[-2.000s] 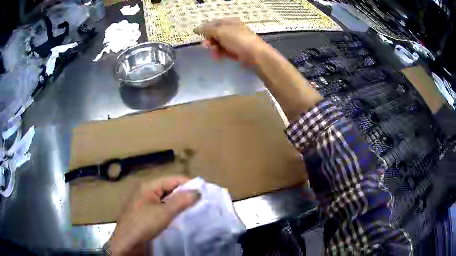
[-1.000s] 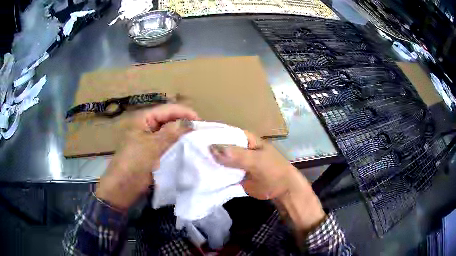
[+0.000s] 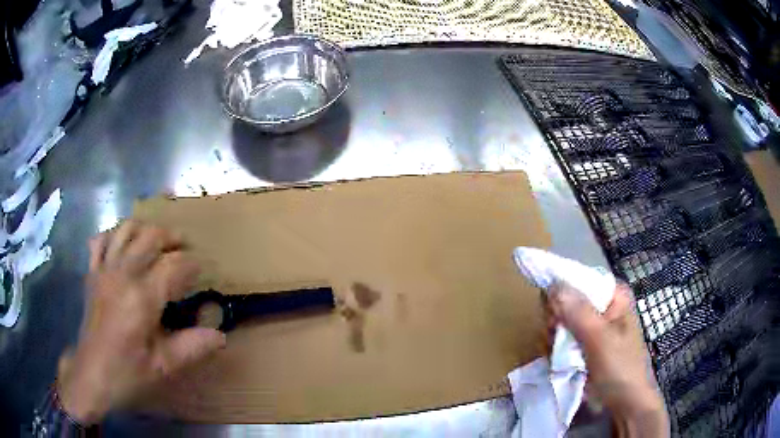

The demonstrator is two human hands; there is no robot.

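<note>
A black watch strap [image 3: 286,302] with a ring lies flat on a brown cardboard pad [image 3: 428,231] with several dark wet spots. My left hand [image 3: 141,299], blurred, is over the strap's left end and hides it; its fingers and thumb lie on either side of the strap beside the ring. I cannot tell if it grips the strap. My right hand [image 3: 599,342] is at the pad's right edge and holds a white cloth [image 3: 569,274]. The cloth is wrapped to a point over a finger, and its loose end hangs below, over the table edge.
A shiny steel bowl [image 3: 286,85] stands beyond the pad. White crumpled rags [image 3: 239,24] lie behind it. A cream perforated mat [image 3: 462,21] is at the far side. A black mesh rack [image 3: 633,214] with rows of straps is at the right. Clear bags and white scraps [image 3: 34,231] lie left.
My hands were together on the cloth and have parted. My left hand has moved left to the strap, my right hand right with the cloth, now wrapped over a finger.
</note>
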